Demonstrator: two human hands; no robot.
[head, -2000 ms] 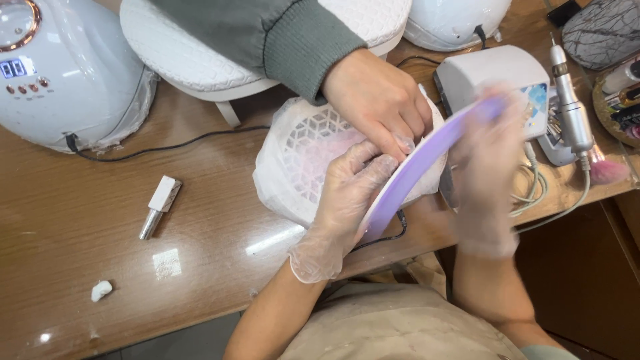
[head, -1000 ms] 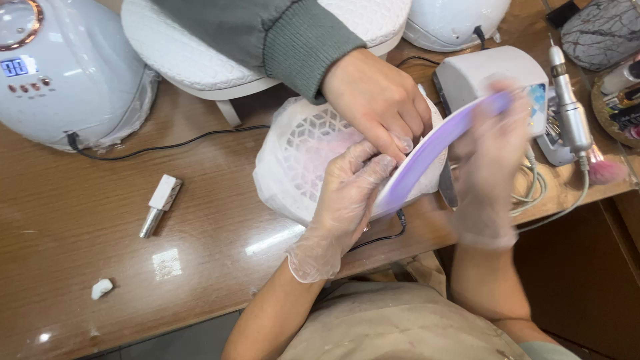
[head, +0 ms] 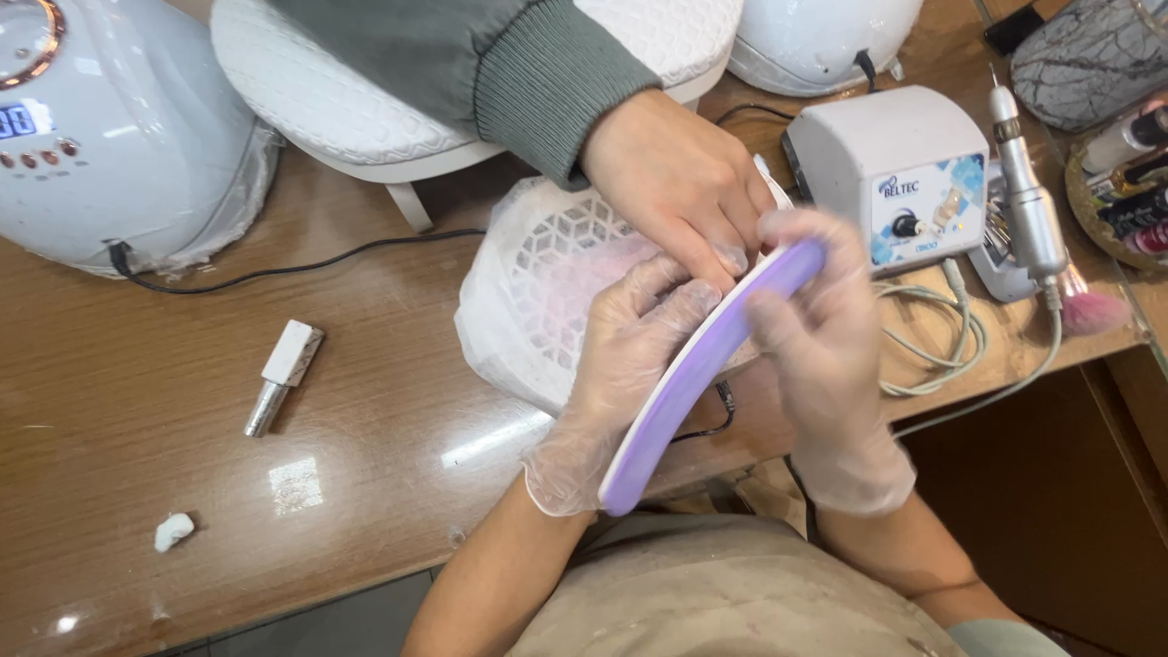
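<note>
My right hand (head: 821,319), in a clear glove, grips the upper end of a curved purple nail file (head: 693,383) with a white edge. My gloved left hand (head: 639,338) holds a finger of another person's hand (head: 684,173), which reaches in from the top in a ribbed green sleeve (head: 566,82). The file's edge lies close to that finger's tip; whether they touch is hard to tell. Beneath the hands is a nail dust collector (head: 520,365) with a honeycomb-like grille and a white cover, pink dust on it.
An electric nail drill's control box (head: 885,173) and its silver handpiece (head: 1036,219) are at the right, near a pink brush (head: 1095,312) and coiled cable. A white padded armrest (head: 347,109) stands behind. At the left are a lamp (head: 119,137), a polish bottle (head: 284,376) and a white wad (head: 173,531).
The purple file has shifted down toward me, with its lower end now showing past my left wrist. The left hand and the other person's hand have stayed about where they were.
</note>
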